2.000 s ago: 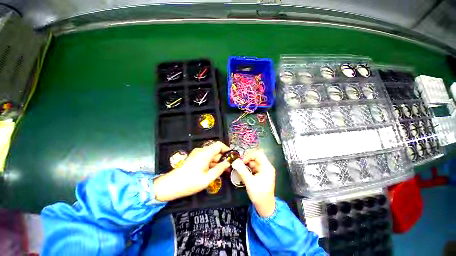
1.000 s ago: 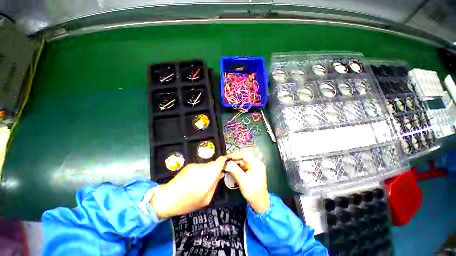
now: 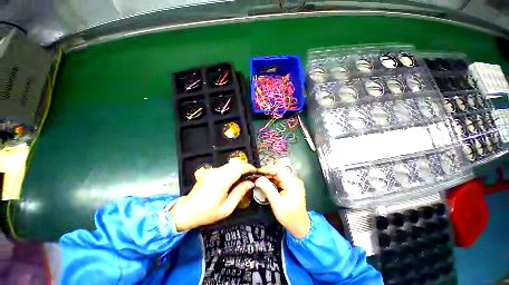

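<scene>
My left hand (image 3: 215, 192) and my right hand (image 3: 286, 195) meet over the lower right of the black compartment tray (image 3: 195, 137). Their fingertips close on a small dark round housing (image 3: 252, 176), mostly hidden by the fingers. A silver-white disc (image 3: 260, 195) shows just under my right fingers; I cannot tell whether it is held. In the tray, the four upper pockets hold black round wired units (image 3: 224, 104). Gold-yellow round housings (image 3: 231, 131) sit in lower pockets, some partly hidden by my hands. The left pocket of the third row is empty.
A blue bin (image 3: 277, 84) holds pink and red wires; loose wires (image 3: 273, 140) and a pale thin stick (image 3: 306, 133) lie below. Clear blister trays (image 3: 385, 147) with silver discs stand at right, a black pocket tray (image 3: 413, 242) lower right, a red plastic bin (image 3: 467, 212) beyond, a grey box (image 3: 22, 78) far left.
The fingers have shifted around the dark round housing, which stays between both hands. The left hand now hides more of the lower gold housings. The whole view has shifted slightly.
</scene>
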